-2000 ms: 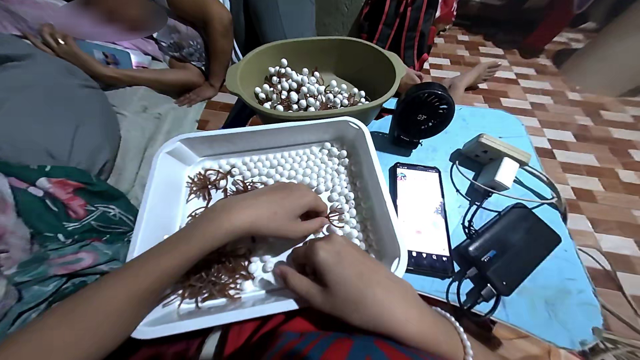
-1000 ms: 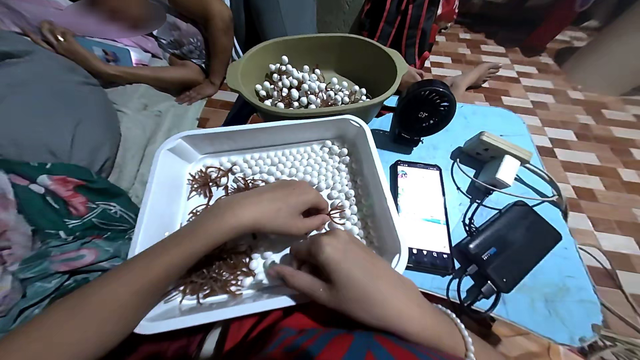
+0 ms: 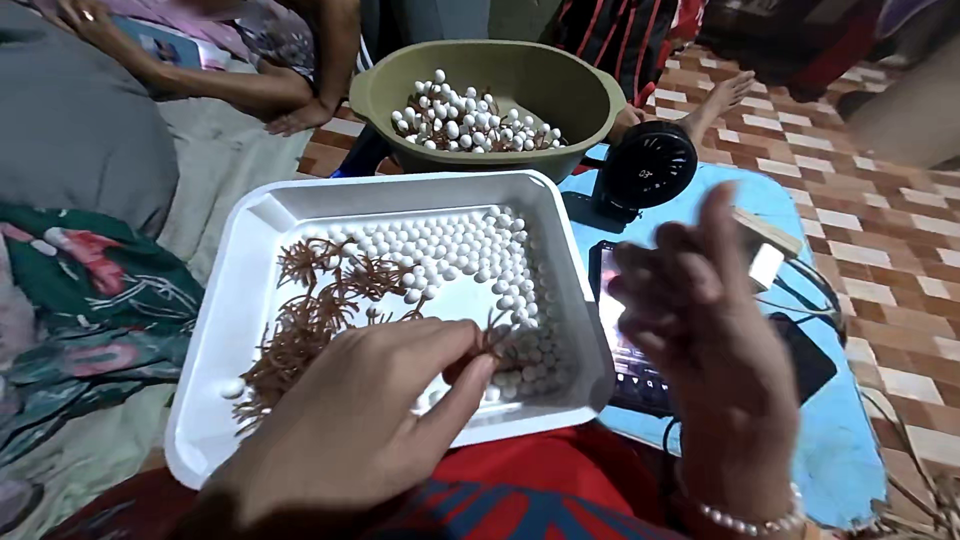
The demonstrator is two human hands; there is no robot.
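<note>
A white plastic tray [image 3: 202,330] lies in front of me, with small white balls [image 3: 450,240] over its back and right side and brown branched stems [image 3: 300,337] heaped at its left. My left hand [image 3: 375,397] is over the tray's front, thumb and forefinger pinching a brown branched stem [image 3: 493,337]. My right hand [image 3: 712,322], blurred, is raised right of the tray above a phone [image 3: 641,394], fingers partly curled and forefinger up, with nothing visible in it. Behind the tray, an olive-green basin [image 3: 487,157] holds stems tipped with white balls [image 3: 465,124].
A light-blue surface [image 3: 832,435] at right carries a small black fan [image 3: 649,165], a power strip [image 3: 776,232] and a black device [image 3: 806,356] with cables. Another person's arm and hand [image 3: 304,116] rest at back left. A foot [image 3: 727,94] shows on the tiled floor.
My right hand has left the tray and risen to the right, over the phone. My left hand has stayed over the tray. The view has shifted somewhat.
</note>
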